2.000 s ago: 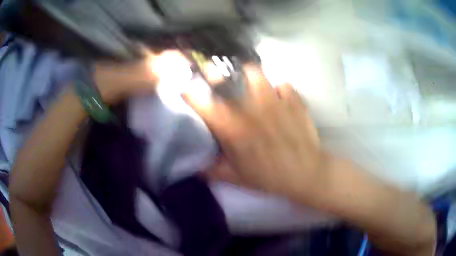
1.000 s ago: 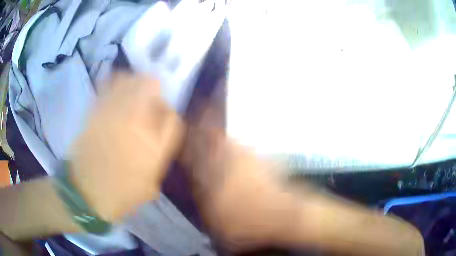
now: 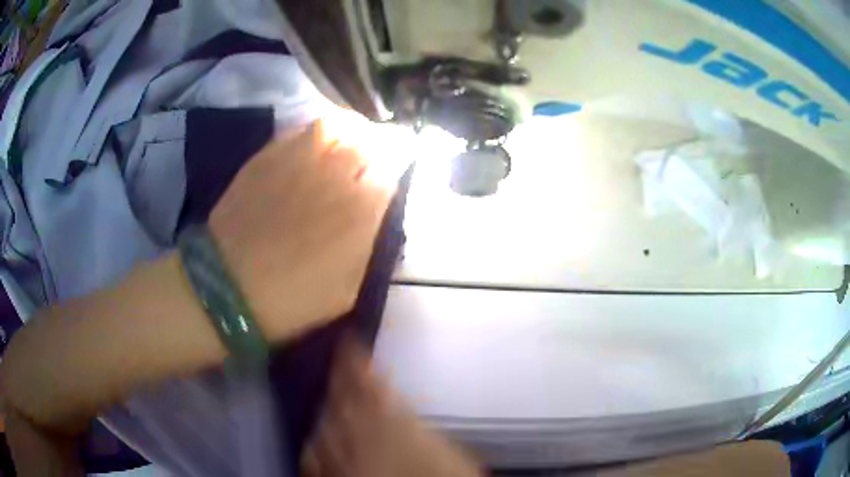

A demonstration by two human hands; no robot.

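Note:
My left hand (image 3: 298, 228), with a green bangle at the wrist, lies over the part-sewn garment just left of the needle area. Its fingertips are lost in the lamp glare. A dark panel (image 3: 382, 270) runs from beneath it, its edge pointing up to the presser foot area. My right hand (image 3: 373, 419), blurred, is at the bottom centre and pinches the dark cloth below the left hand. The pale grey garment (image 3: 102, 205) is bunched at the left. The sewing machine head (image 3: 615, 56) stands above, with its dark metal parts close to my left fingers.
White scraps (image 3: 708, 200) lie on the machine bed under the arm, at the right. The white table (image 3: 578, 354) curves along the front, with a cord or strap at its right end. Blue and dark items show below the table edge at the lower right.
The view has swung back to the machine head, which was out of view one second ago. My left hand now lies beside the needle area; my right hand is lower, at the bottom centre.

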